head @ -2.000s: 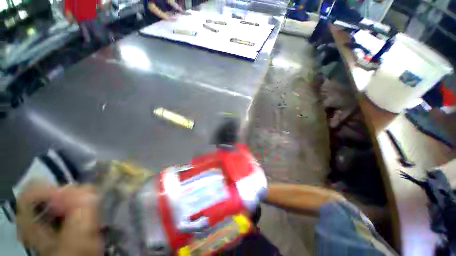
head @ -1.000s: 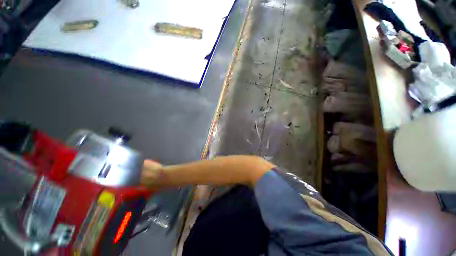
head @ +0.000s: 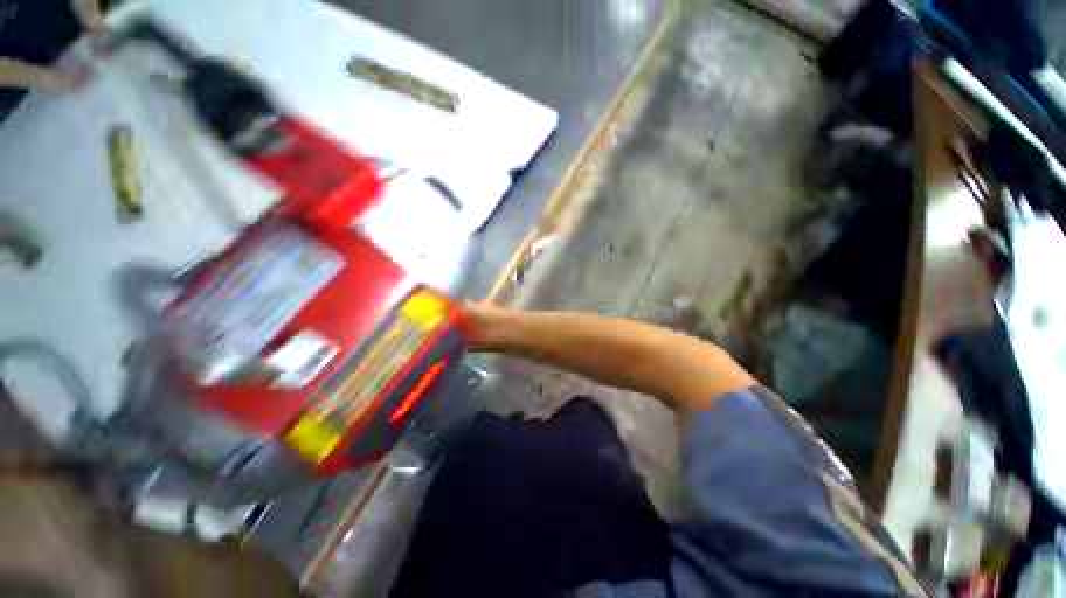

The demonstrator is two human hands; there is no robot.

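The red and grey cutting machine [head: 316,315], with a yellow label and a lit red display, is tilted and blurred over the near part of the white paper sheet [head: 292,53]. My right hand [head: 477,325] is at its right side, holding it; the fingers are hidden behind the body. A blurred brown shape at the lower left may be my left arm or hand [head: 129,543]; its fingers and grip cannot be made out. Whether the machine's base touches the table is hidden.
Brown-yellow weights [head: 403,84] lie on the paper. Another person's hand [head: 99,18] shows at the top left. The table's wooden edge [head: 567,181] runs beside a worn floor aisle [head: 666,222]. Cloth lies under a side table [head: 923,292] on the right.
The machine has come from bare table to over the paper sheet, with my right hand still at its side. The paper is nearer. The white bucket has left view.
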